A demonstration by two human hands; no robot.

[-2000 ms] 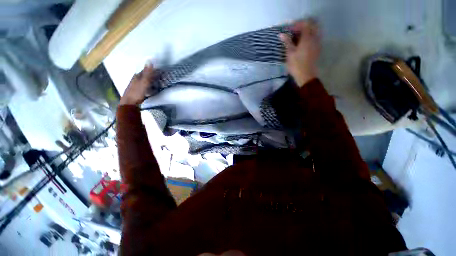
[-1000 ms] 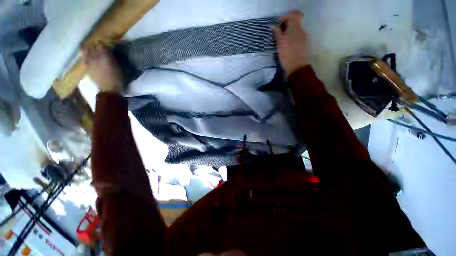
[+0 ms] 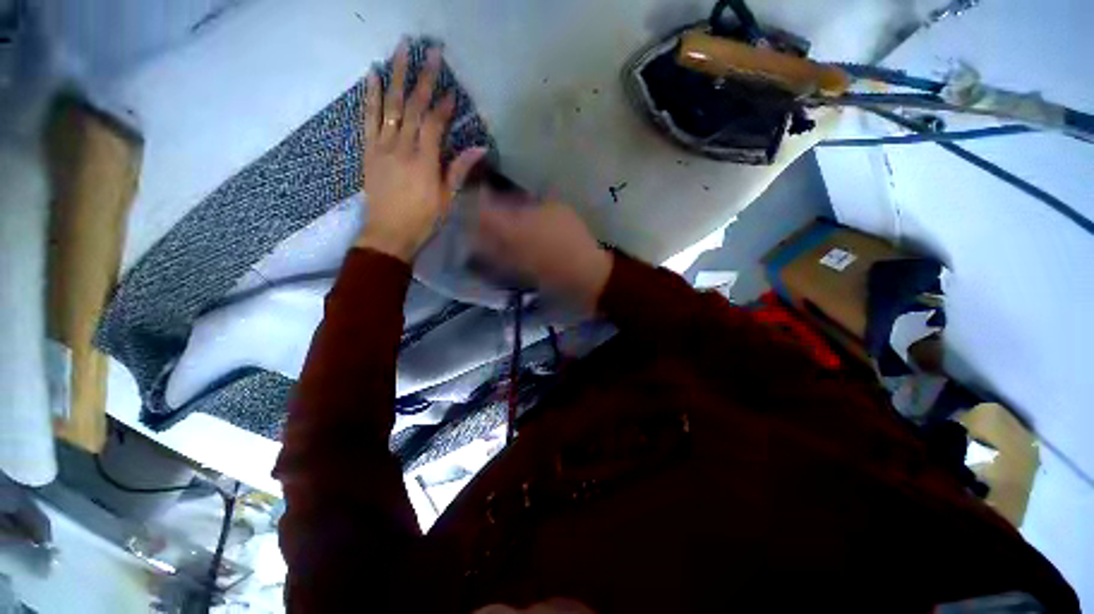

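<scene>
The black-and-white speckled garment (image 3: 258, 198) lies on the pale table, its long speckled facing running from lower left up to a corner at the top. Its pale inside (image 3: 246, 326) and several dark edges show below the facing. My left hand (image 3: 408, 156) lies flat on the facing near that corner, fingers apart, a ring on one finger. My right hand (image 3: 540, 246) is blurred at the garment's right edge, by a dark strip; its grip cannot be made out. The steam iron (image 3: 720, 90) rests on the table to the right, touched by neither hand.
A white padded form (image 3: 24, 264) with a tan wooden base (image 3: 90, 270) stands at the far left. Hose and cables run right from the iron. A cardboard box (image 3: 828, 270) and a red thing (image 3: 794, 330) are below the table's right side.
The view has turned towards the right. My left hand has moved from the facing's left end to its right corner and lies flat. My right hand has come down from that corner.
</scene>
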